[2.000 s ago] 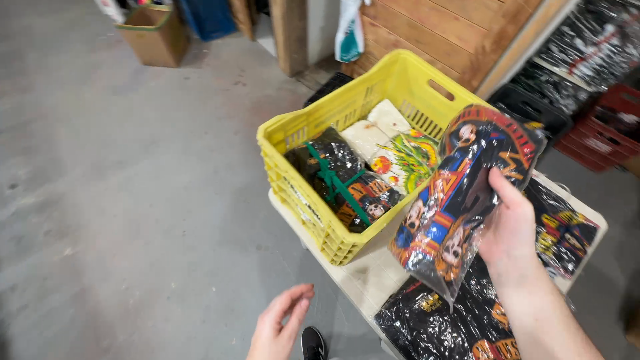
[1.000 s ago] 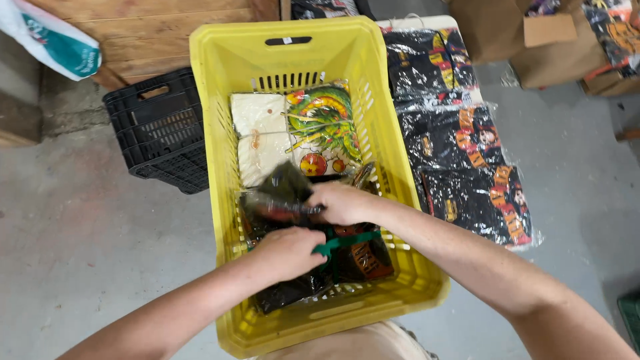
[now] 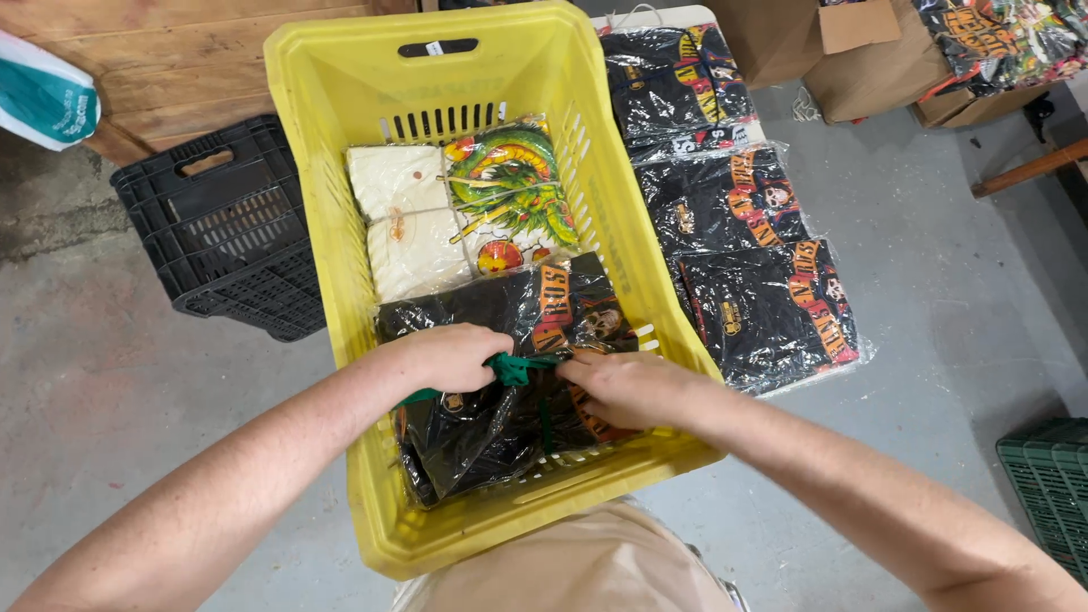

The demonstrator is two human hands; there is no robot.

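A yellow plastic crate holds folded shirts in clear bags. At its near end lies a tied bundle of black bagged shirts, bound with a green fabric strip. My left hand grips the green strip by its knot. My right hand pinches the strip just to the right of that, over the orange print. Farther in, a string-tied bundle of cream bagged shirts sits beside a green dragon print.
Several black bagged shirts lie on a white table right of the crate. A black plastic crate stands on the left. Cardboard boxes are at the upper right, and a dark green crate is at the right edge.
Two seconds ago my right hand held a bagged shirt outside the crate and my left hand was empty. Both hands are now inside the crate at the green strip. The view has turned strongly.
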